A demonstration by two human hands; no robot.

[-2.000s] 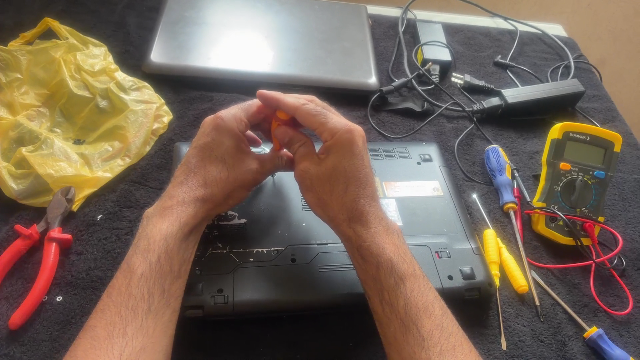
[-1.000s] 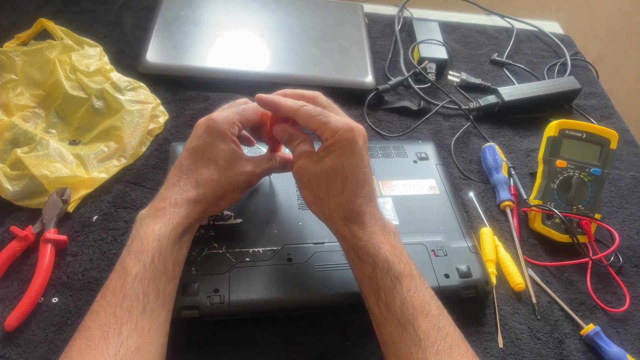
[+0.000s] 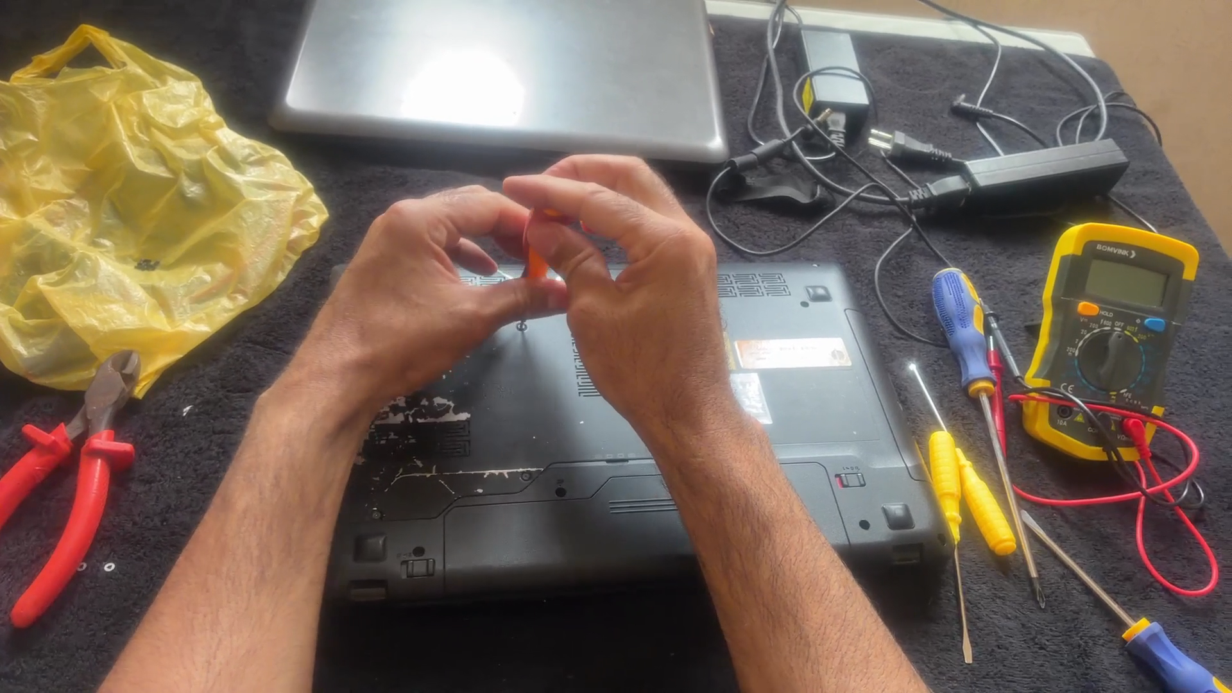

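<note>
A black laptop [image 3: 539, 539] lies underside up on a dark cloth, its vents, battery latches and worn patches showing. Over its upper middle, my left hand [image 3: 423, 289] and my right hand [image 3: 640, 298] meet around a screwdriver's orange handle [image 3: 536, 258]. The left thumb and fingers pinch it low down, while the right thumb and fingers hold it higher up. Its tip appears to rest at a screw hole [image 3: 522, 325] in the bottom cover; my fingers hide most of the tool.
A silver laptop [image 3: 577, 106] lies behind. Left are a yellow plastic bag [image 3: 144, 221] and red-handled diagonal cutters [image 3: 91, 481]. To the right lie a blue-handled screwdriver [image 3: 962, 327], yellow-handled screwdrivers [image 3: 945, 472], a multimeter [image 3: 1112, 337], another blue screwdriver [image 3: 1169, 659] and a power adapter [image 3: 1044, 178] with tangled cables.
Both hands stay together around the orange handle over the laptop. The fingers of my right hand have shifted slightly on it.
</note>
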